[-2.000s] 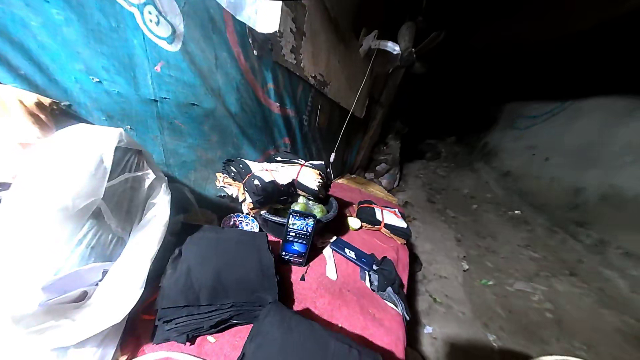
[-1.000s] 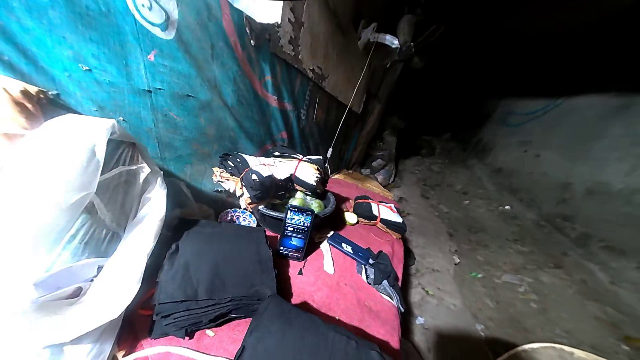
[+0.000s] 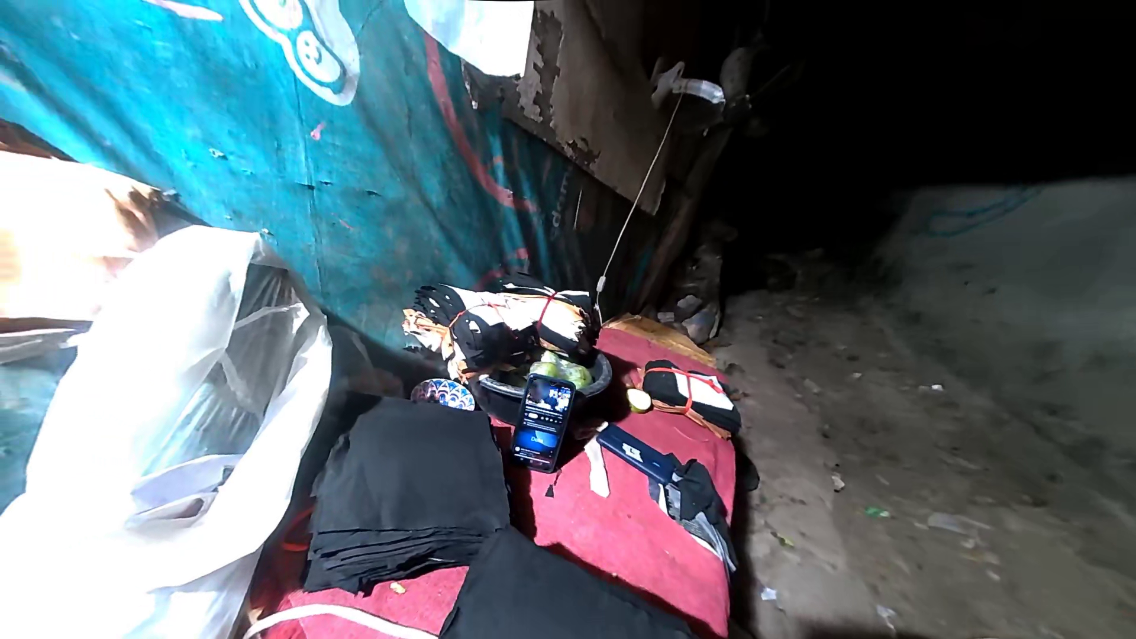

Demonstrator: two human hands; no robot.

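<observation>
Neither of my hands shows in the head view. A stack of black cloth pieces (image 3: 408, 475) lies on a red cloth-covered surface (image 3: 612, 541), and a second black cloth piece or stack (image 3: 550, 595) sits at the bottom edge, cut off by the frame. Behind them a smartphone (image 3: 542, 422) with its screen lit leans upright against a dark bowl (image 3: 602, 377) that holds green produce (image 3: 564, 368). Tied bundles of black and white cloth (image 3: 510, 319) rest by the bowl's rear. To the right lies a smaller tied bundle (image 3: 688, 395).
A white plastic bag (image 3: 186, 399) stands at the left, before a teal tarpaulin (image 3: 355, 177). A patterned bowl (image 3: 444, 395), a dark blue box-like object (image 3: 635, 451) and grey-black cloth scraps (image 3: 697, 506) are on the red surface. Dirt ground (image 3: 870, 479) with litter runs along the right.
</observation>
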